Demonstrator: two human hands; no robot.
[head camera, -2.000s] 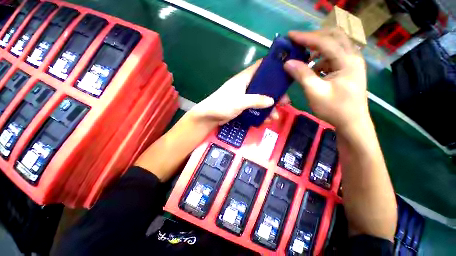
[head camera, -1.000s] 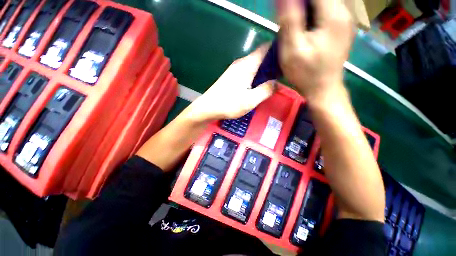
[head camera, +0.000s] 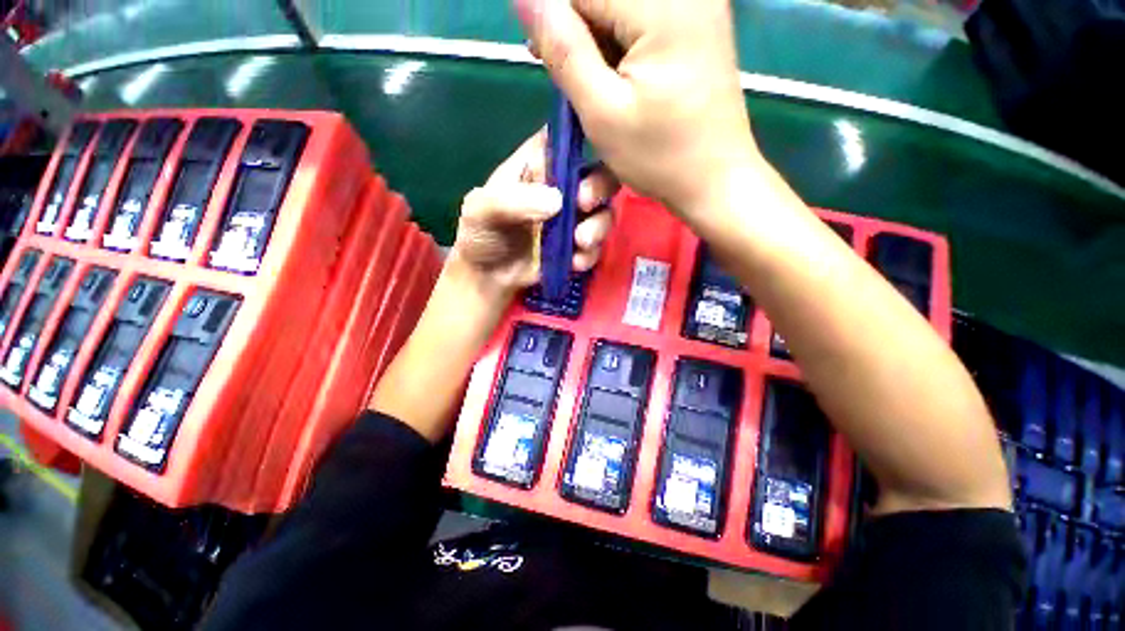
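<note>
My left hand (head camera: 508, 219) holds a dark blue phone (head camera: 561, 203) upright, seen edge-on, above the red foam tray (head camera: 500, 483). My right hand (head camera: 648, 93) is at the phone's upper end, its fingertips near the top edge of the picture; they touch or almost touch the phone. Below the phone, a keypad phone (head camera: 556, 300) lies face up in a slot. Beside it a slot holds only a white label (head camera: 646, 293). Open-backed phones (head camera: 607, 425) lie in the front row and in the back row, partly hidden by my right forearm.
A stack of red foam trays (head camera: 323, 333) with open-backed phones on top stands at the left. A black tray with dark blue back covers (head camera: 1067, 462) is at the right. A green bench (head camera: 420, 117) with a pale edge strip runs behind. A brown box edge (head camera: 762, 592) shows below the tray.
The view has turned, so the trays appear shifted. The phone has gone from tilted with its back showing to upright and edge-on. My right hand has moved left and up in the picture.
</note>
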